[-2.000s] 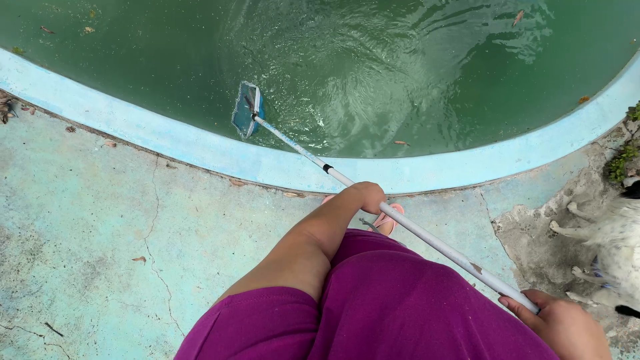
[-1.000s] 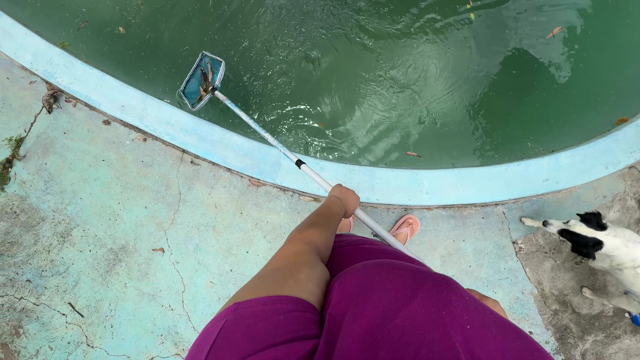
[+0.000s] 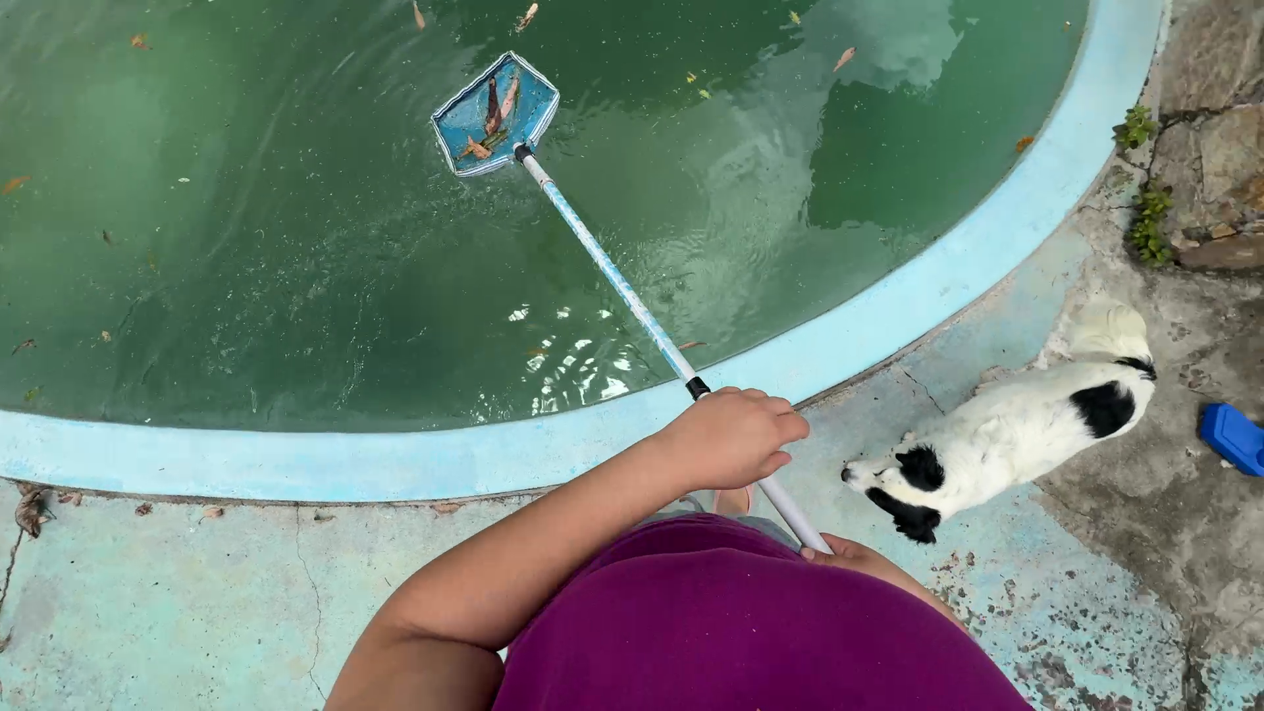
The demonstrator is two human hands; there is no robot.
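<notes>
A pool skimmer net point(image 3: 497, 117) with blue mesh and a pale rim hangs over or at the green water point(image 3: 296, 247), several brown leaves lying in it. Its telescopic pole point(image 3: 617, 281) slants down to the right across the pool edge. My left hand point(image 3: 736, 437) is wrapped round the pole just below a black collar. Near the pole's lower end, against the purple shirt, is my right hand point(image 3: 857, 556), partly hidden by the shirt, with its fingers on the pole.
The light blue pool rim point(image 3: 889, 321) curves across the view. On the right, a white and black dog point(image 3: 1027, 430) stands on the worn paving, its head towards me. Beyond it are a blue plastic object point(image 3: 1232, 437) and rocks point(image 3: 1220, 168) with small plants. Loose leaves float on the water.
The net has moved away from the pool rim, out over the water, and leaves now show in it. The dog has turned and its head now points towards me. The view has shifted.
</notes>
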